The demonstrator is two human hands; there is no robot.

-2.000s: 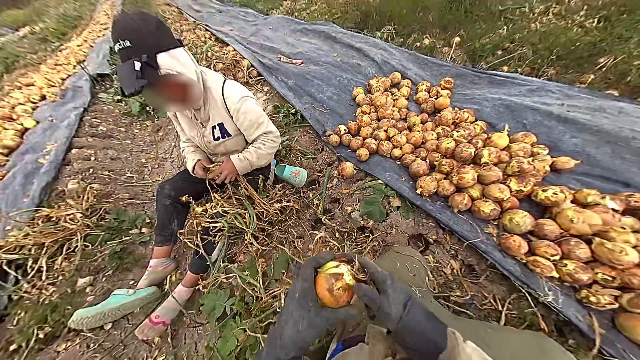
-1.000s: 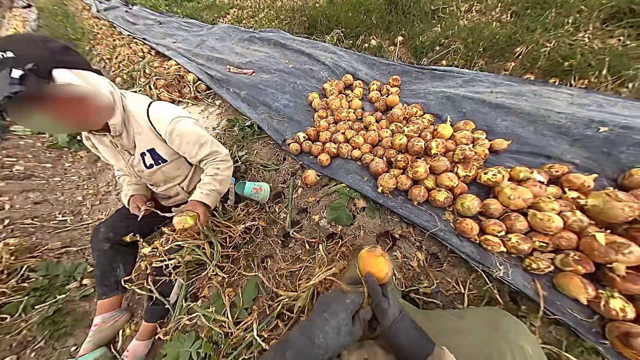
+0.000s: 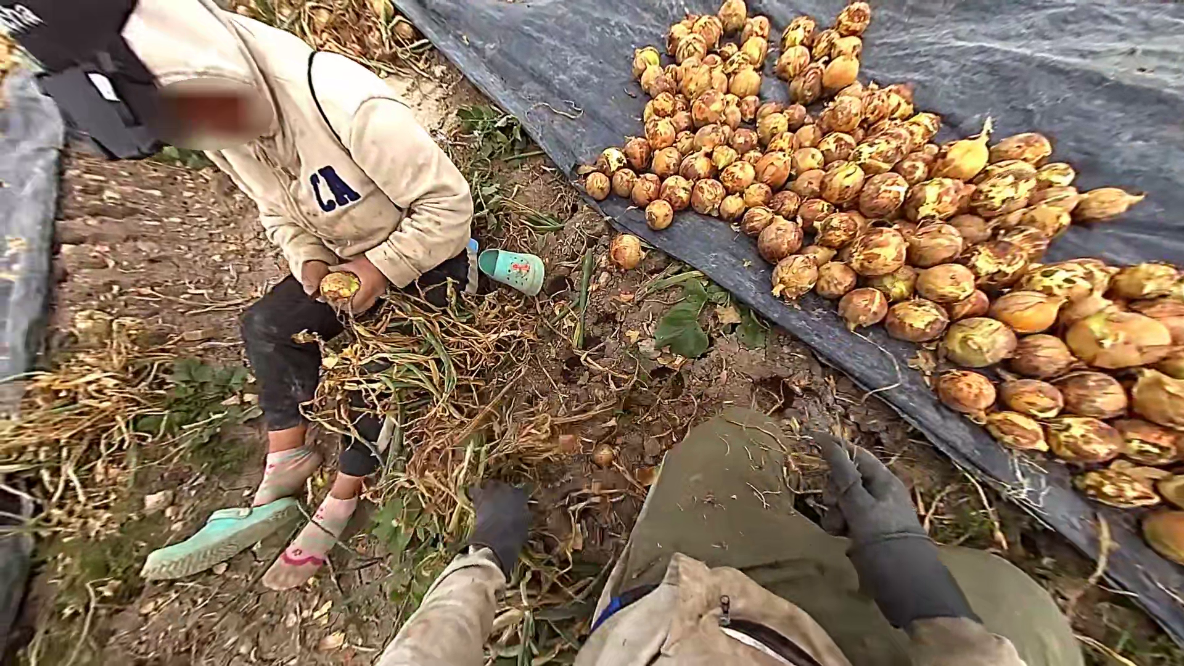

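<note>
My left hand, in a dark grey glove, is low over the dry onion tops left of my knee; its fingers are hidden, and I cannot tell whether it grips anything. To the right of my knee, my right hand wears a like glove and has its fingers apart, holding nothing visible. Beyond it, a large heap of onions lies on a dark fabric sheet. One onion rests on the soil beside the sheet's edge, and a small one lies near my knee.
A person in a cream hoodie sits at the left, holding an onion in both hands. A turquoise clog lies behind them and another is at their foot. A green leafy plant grows near the sheet.
The onion that was between my gloved hands is no longer in them. My hands have moved apart, left hand down to the left, right hand to the right.
</note>
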